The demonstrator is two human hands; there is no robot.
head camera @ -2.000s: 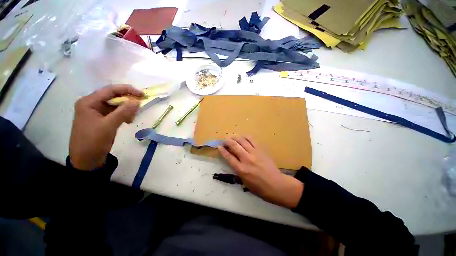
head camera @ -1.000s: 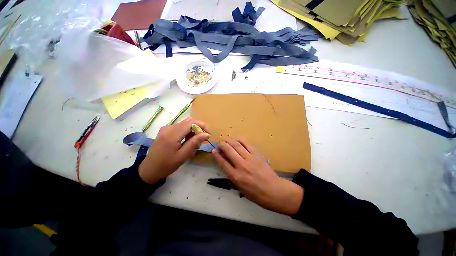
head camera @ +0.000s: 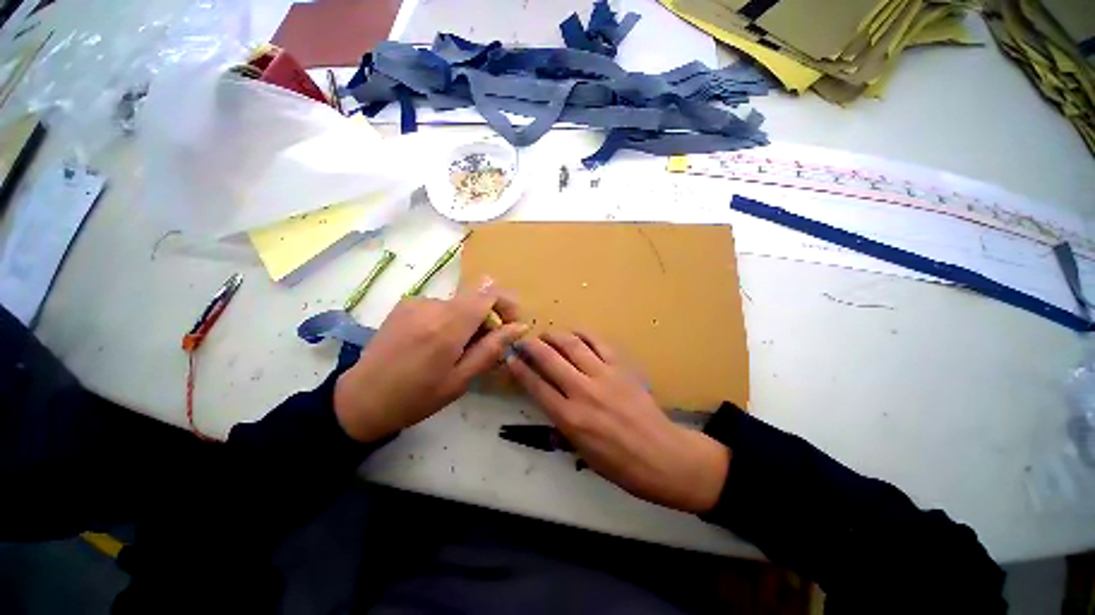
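My left hand [head camera: 420, 360] is closed around a yellow-handled awl [head camera: 492, 320] over the left edge of the brown punching board [head camera: 624, 276]. Its tip is hidden between the fingers. My right hand [head camera: 618, 421] lies on the board's front left part, fingertips pressing the blue strap where the two hands meet. The strap's grey-blue curl [head camera: 330, 324] shows left of my left hand; most of the rest is hidden under the hands. Two slim green-handled tools, one of them here [head camera: 370, 279], lie left of the board. Black pliers jaws [head camera: 528, 436] show below my right hand.
A white parts dish [head camera: 476, 180] stands behind the board, the strap pile [head camera: 552, 96] beyond it. A dark blue strap [head camera: 901, 258] lies on paper at right. A red-and-black tool [head camera: 213, 312], plastic bag [head camera: 240, 144] and yellow note [head camera: 315, 236] are at left. Yellow panels [head camera: 829, 42] lie far back.
From raised at the left, my left hand came down with the awl to my right fingertips; since a second ago the awl stands lower between the fingers. My right hand has barely moved.
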